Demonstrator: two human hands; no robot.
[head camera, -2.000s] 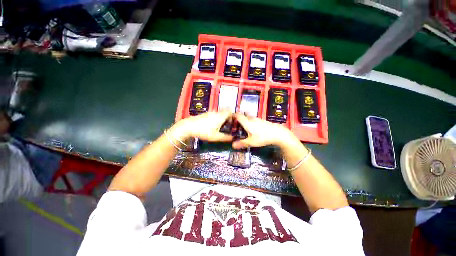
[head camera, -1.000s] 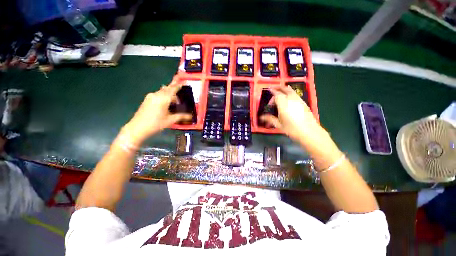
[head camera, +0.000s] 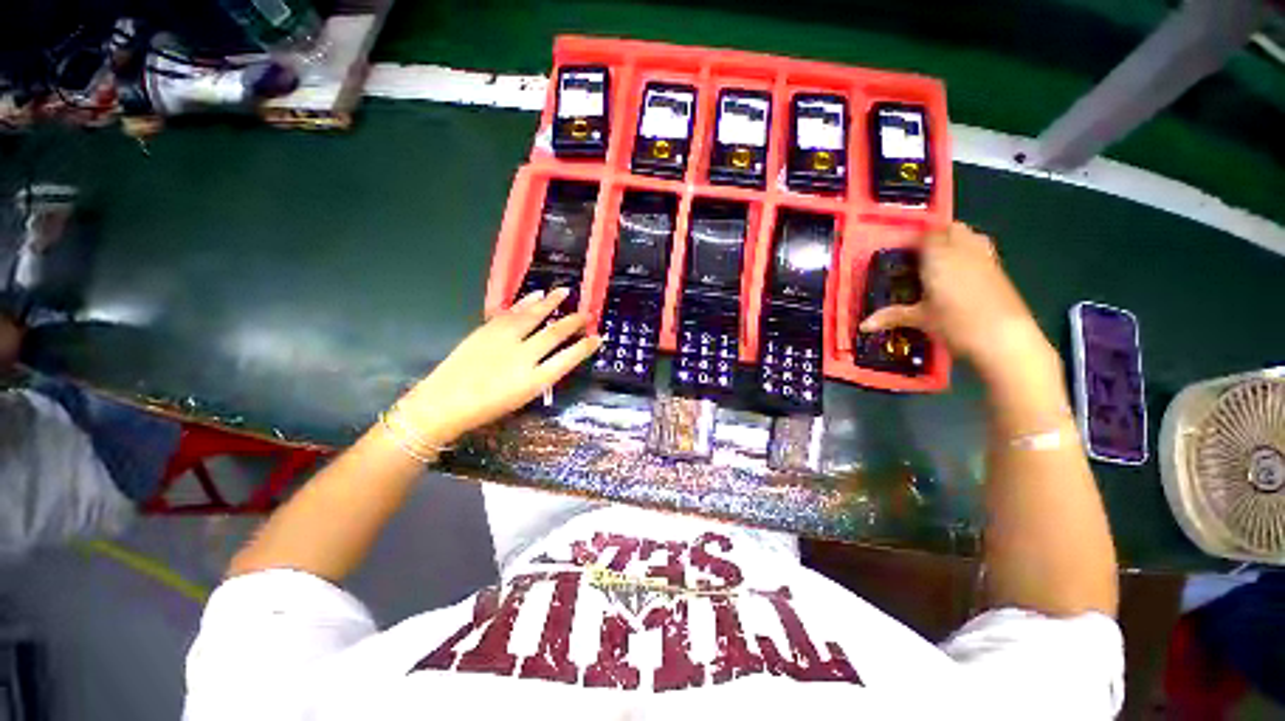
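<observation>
A red-orange phone tray (head camera: 860, 226) lies on the bench. Its back row holds several closed black flip phones (head camera: 740, 137) with white labels and gold marks. In the front row, several flip phones (head camera: 715, 296) lie open, dark screens above number keypads. My left hand (head camera: 500, 364) rests with fingers apart on the lower part of the leftmost open phone. My right hand (head camera: 972, 303) grips the closed black handset (head camera: 891, 310) in the front right pocket. Small flat batteries(?) (head camera: 682, 425) lie at the bench's front edge.
A personal smartphone (head camera: 1109, 383) lies at the right beside a beige desk fan (head camera: 1258, 469). A bottle (head camera: 276, 20) and cables with small equipment (head camera: 183, 78) are at the left rear. A grey post (head camera: 1127, 99) stands at the back right. A person's sleeve (head camera: 57, 472) shows at far left.
The leftmost and fourth front-row phones now lie open. My right hand has moved right to the last front-row handset. My left hand has moved down onto the leftmost phone's keypad end.
</observation>
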